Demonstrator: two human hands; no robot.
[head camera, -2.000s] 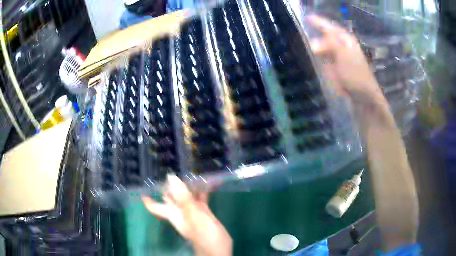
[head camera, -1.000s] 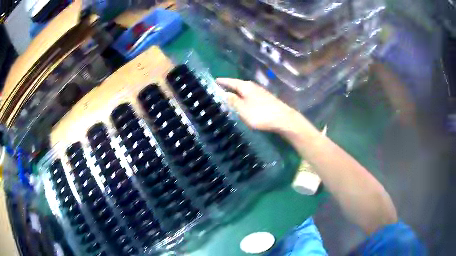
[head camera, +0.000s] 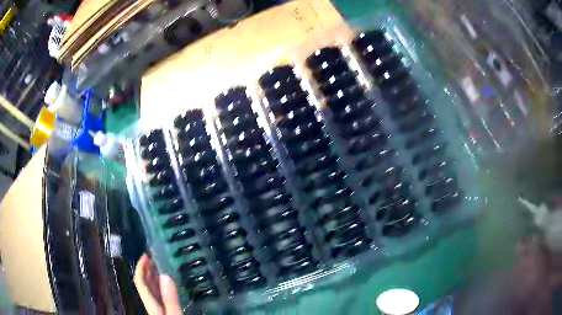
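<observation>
A clear tray (head camera: 320, 274) holds long rows of glossy black round parts (head camera: 285, 117). It lies over the green mat, with its far side over a tan cardboard sheet (head camera: 203, 58). My left hand (head camera: 157, 288) is at the tray's near left corner, its fingers on the edge; the rest is cut off below. My right hand (head camera: 535, 264) is a dark blur at the lower right edge. A pale pointed bottle (head camera: 545, 216) shows blurred beside it; I cannot tell whether the hand grips it.
A white disc (head camera: 397, 301) lies near the front edge. A small dropper bottle (head camera: 106, 144) and a blue bin (head camera: 90, 126) are at the left. Stacked clear trays (head camera: 493, 67) stand at the far right. Dark stacked trays with labels (head camera: 86, 206) stand at the left.
The tray, held up earlier, now lies lower on the cardboard and mat. The view has shifted left. My right hand has left the tray's right edge; my left hand has come into view at its corner.
</observation>
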